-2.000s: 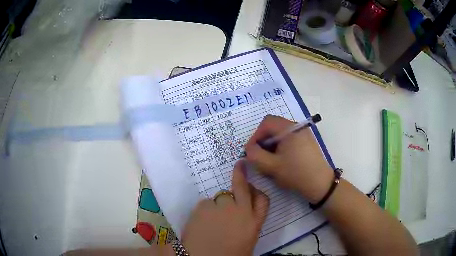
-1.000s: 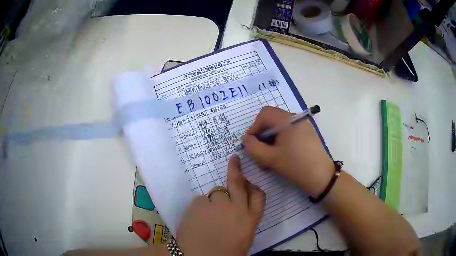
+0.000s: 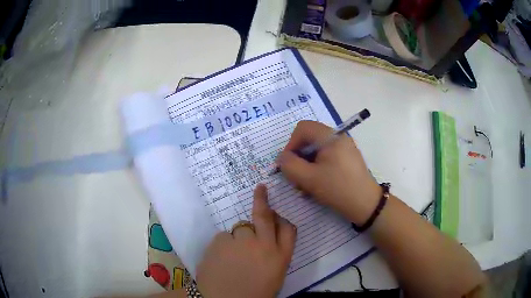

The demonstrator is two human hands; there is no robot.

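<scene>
A clipboard [image 3: 314,87] with a printed record form [image 3: 233,93] lies tilted on the white desk. Pale blue tape [image 3: 244,117] marked "EB1002E11" crosses the form and runs left over a rolled-back sheet [image 3: 166,180]. My right hand [image 3: 329,169] is closed on a pen [image 3: 349,122], its tip at the middle rows of the table. My left hand [image 3: 247,253] lies flat on the lower form, index finger extended near the pen tip, holding nothing that I can see.
A dark organizer box [image 3: 361,52] with tape rolls [image 3: 351,20] stands at the back right. A green-edged book [image 3: 446,174] lies right of the clipboard, a dark slim item [image 3: 522,149] beyond it. Crumpled clear plastic [image 3: 52,64] is at the far left. A patterned item [image 3: 160,247] shows under the clipboard.
The clipboard, box and green-edged book appear shifted slightly left in the view. The pen leans a little more upright, and both hands stay on the form.
</scene>
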